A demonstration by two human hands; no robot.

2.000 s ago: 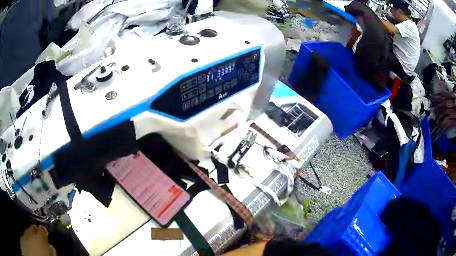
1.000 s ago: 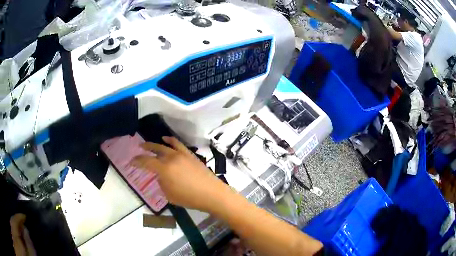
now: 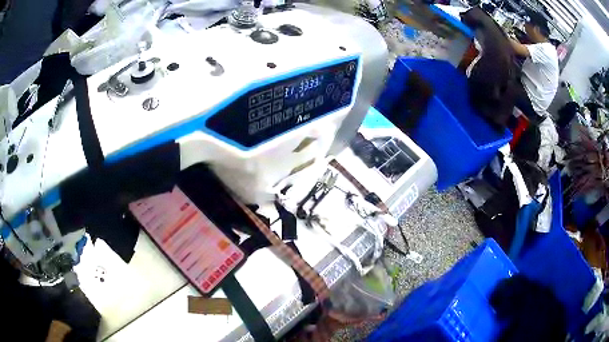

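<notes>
A smartphone (image 3: 187, 240) with a lit pink-red screen leans under the arm of the white sewing machine (image 3: 220, 80). Black cloth (image 3: 50, 300) lies at the lower left, below the needle area (image 3: 50, 264). A small part of my left hand (image 3: 59, 330) shows at the bottom left, dark and cut off by the edge. Its fingers and grip cannot be made out. My right hand is out of the picture. A dark green strap (image 3: 247, 307) runs down from the phone.
The control panel (image 3: 287, 103) is lit. A checked brown strap (image 3: 284, 250) hangs right of the phone. White thread (image 3: 350, 250) tangles on the machine base. Blue bins (image 3: 447, 137) stand on the floor at right; another is nearer (image 3: 444, 300). A person in a white shirt (image 3: 541, 77) is behind them.
My right hand was over the phone one second ago and has left the picture. The phone screen shows different content. The view has shifted slightly.
</notes>
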